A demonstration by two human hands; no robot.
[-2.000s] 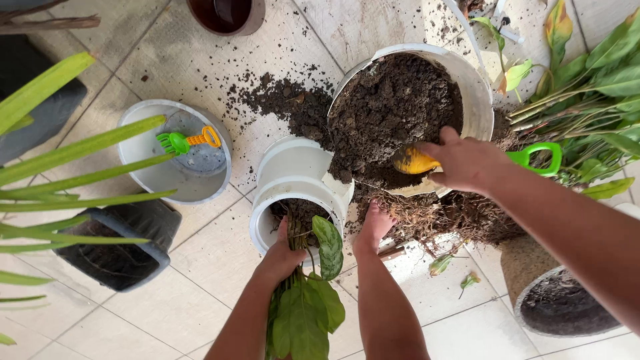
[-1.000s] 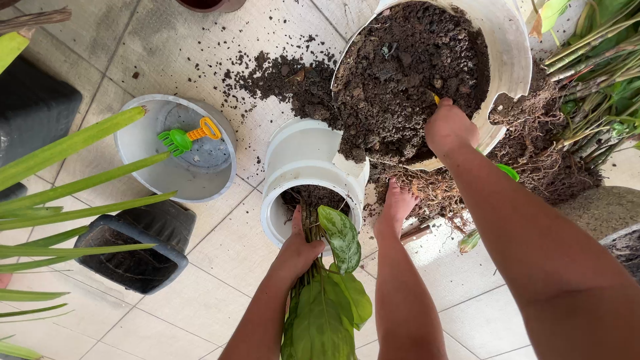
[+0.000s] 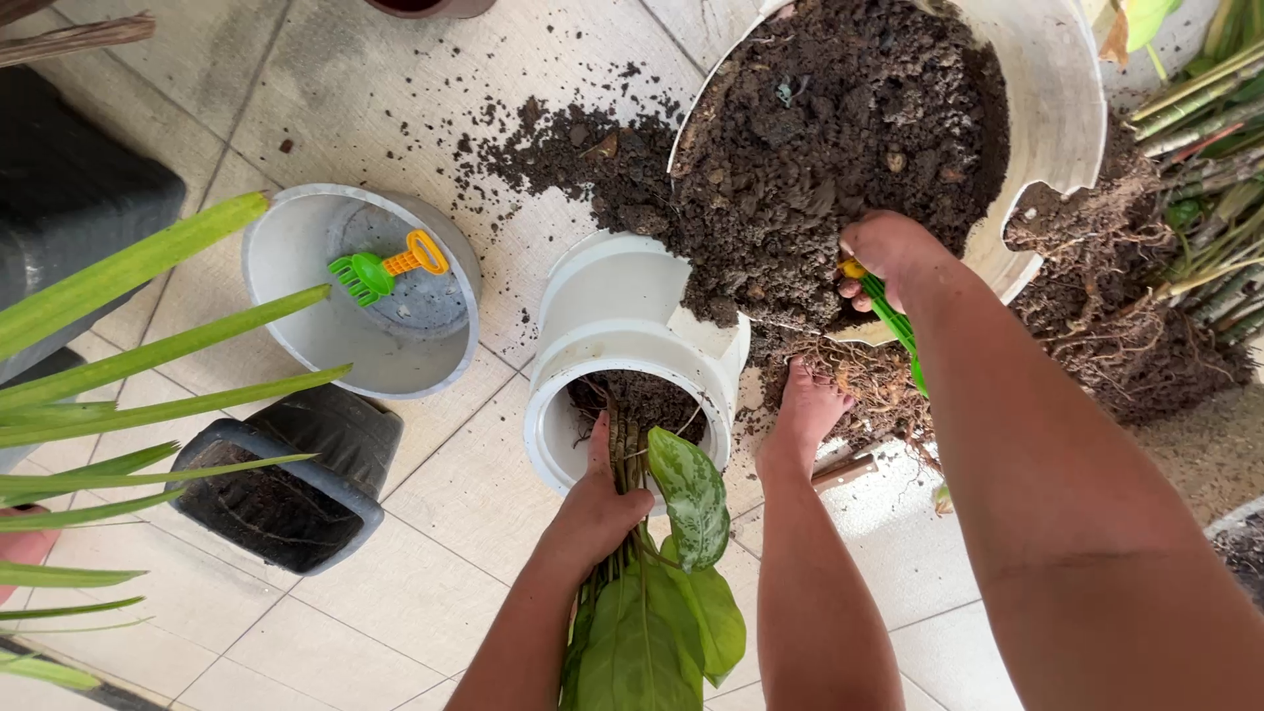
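My left hand (image 3: 604, 504) grips the stems of a leafy green plant (image 3: 642, 632) at the mouth of a white plastic pot (image 3: 617, 296). The stem bases rest among dark soil inside that pot. My right hand (image 3: 894, 259) holds a toy shovel with a green handle (image 3: 894, 321) and a yellow part; its blade is hidden by the hand and soil. The hand is at the lower edge of a large broken whitish pot (image 3: 1062, 89), which is full of dark soil (image 3: 849, 128).
A grey basin (image 3: 296, 237) holds a green and orange toy rake (image 3: 370, 276). Below it stands a black planter (image 3: 276, 494). Spilled soil (image 3: 592, 158) lies on the tiles. A bare foot (image 3: 805, 405) is beside roots; uprooted plants (image 3: 1210, 178) lie right. Long leaves (image 3: 148, 346) reach in from the left.
My right hand, earlier over the soil in the broken pot, is now at the pot's lower edge. My left hand still holds the stems at the white pot. The view has moved closer.
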